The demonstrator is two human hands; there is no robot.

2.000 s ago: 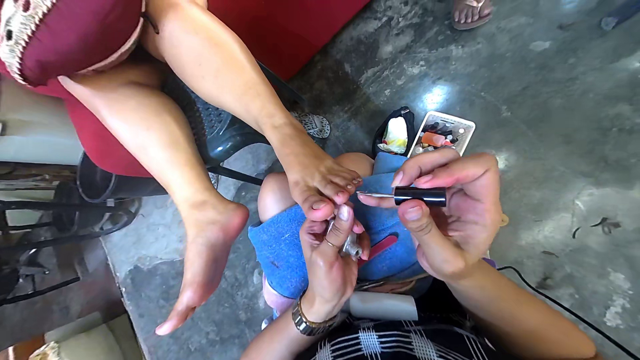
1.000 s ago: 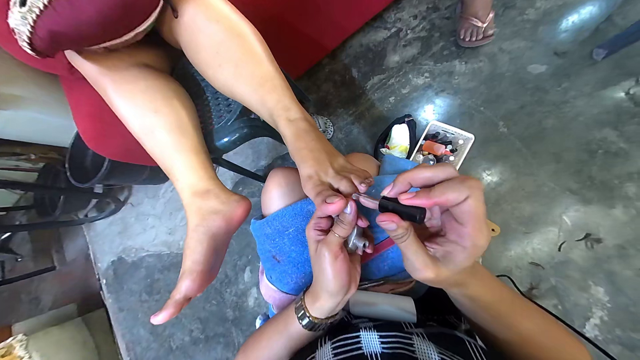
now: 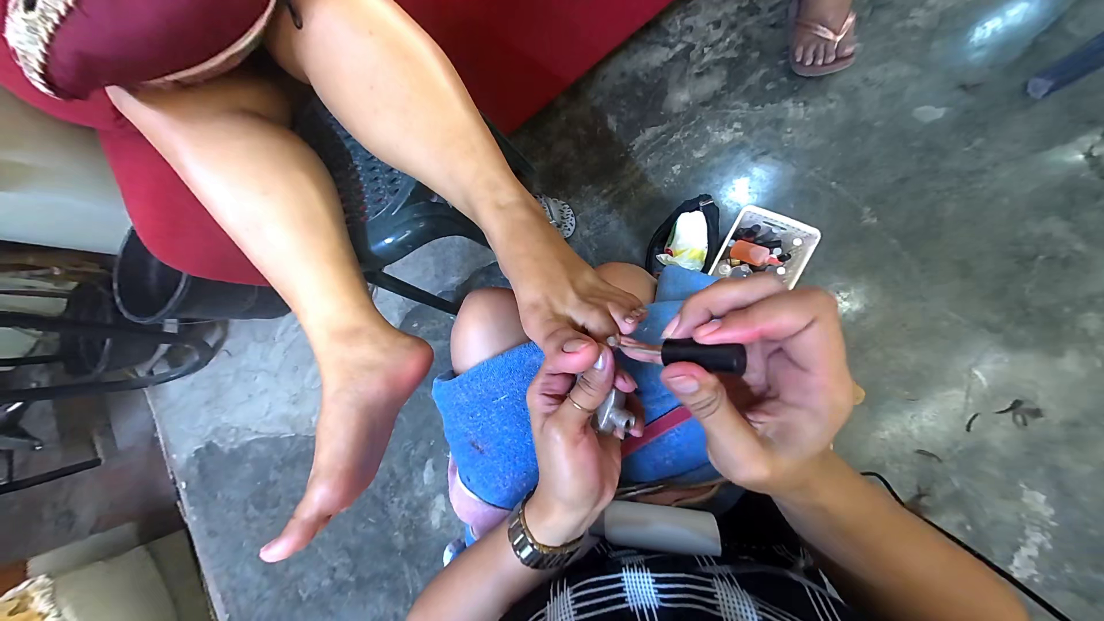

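In my right hand [image 3: 768, 379] I hold the black cap of a nail polish brush [image 3: 703, 355] between thumb and fingers, its brush pointing left at a toe. My left hand [image 3: 578, 431], with a ring and a metal wristwatch [image 3: 536, 536], pinches the toes and also holds a small glass polish bottle [image 3: 613, 416], its neck uncapped. Another person's foot [image 3: 561, 289] rests over my lap, on a blue towel [image 3: 487, 423]. The brush tip is at or very near a smaller toe; actual contact cannot be told. A red strip [image 3: 657, 431] lies on the towel.
A white basket of polish bottles [image 3: 809, 235] and a black pouch [image 3: 709, 211] stand beyond my knees. The person's other foot [image 3: 349, 431] hangs at the left, near a dark plastic chair [image 3: 423, 226]. A sandalled foot [image 3: 824, 39] is at the top; a cord [image 3: 966, 548] runs at lower right.
My right hand has shifted slightly left and down with the brush, and the cap has turned with it. My left hand keeps its hold on the toes and bottle.
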